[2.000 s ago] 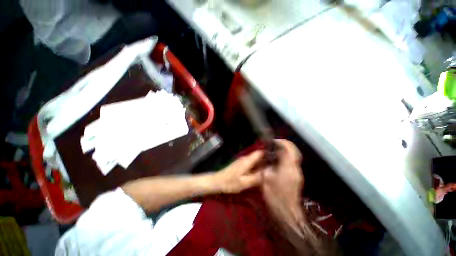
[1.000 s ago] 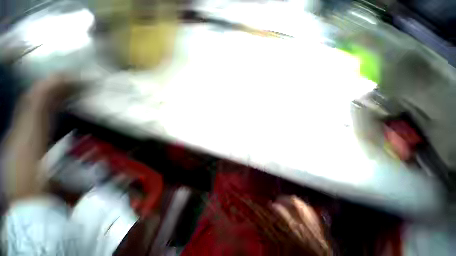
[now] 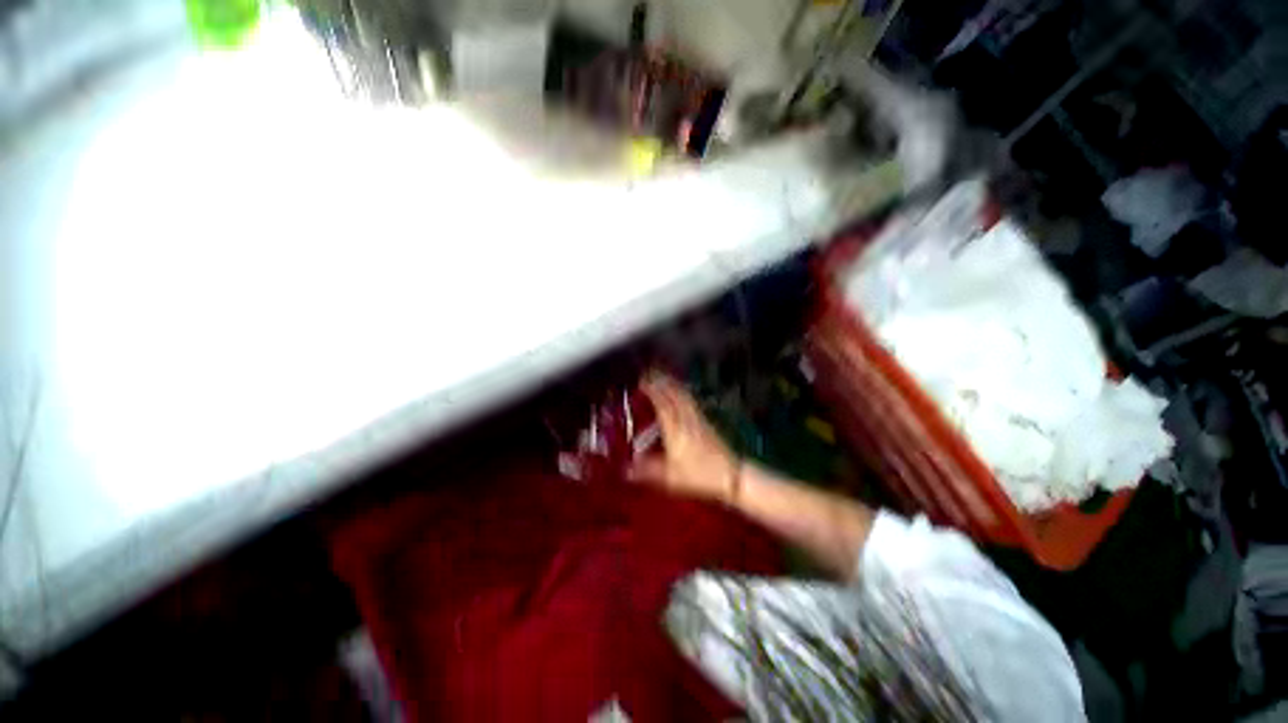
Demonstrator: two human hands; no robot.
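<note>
My right hand (image 3: 688, 449) reaches in from the lower right, below the table's front edge, at the red cloth (image 3: 544, 600) over the lap. Its fingers are curved beside small white clippings (image 3: 605, 435) on the cloth. Blur and shadow hide whether it holds anything. My left hand is not in view. The white table (image 3: 325, 283) fills the upper left and is overexposed, so no piece can be made out on it.
An orange-red basket (image 3: 918, 417) heaped with crumpled white pieces (image 3: 1010, 367) stands on the right. A small yellow block (image 3: 643, 156) and a dark phone-like object (image 3: 678, 106) are at the table's back. A bright green item (image 3: 223, 17) is at the top left.
The view has swung right: the left-hand tray has gone out of the picture and the right-hand basket has come in. My left hand, seen earlier, is out of view. The hands are apart, no longer together.
</note>
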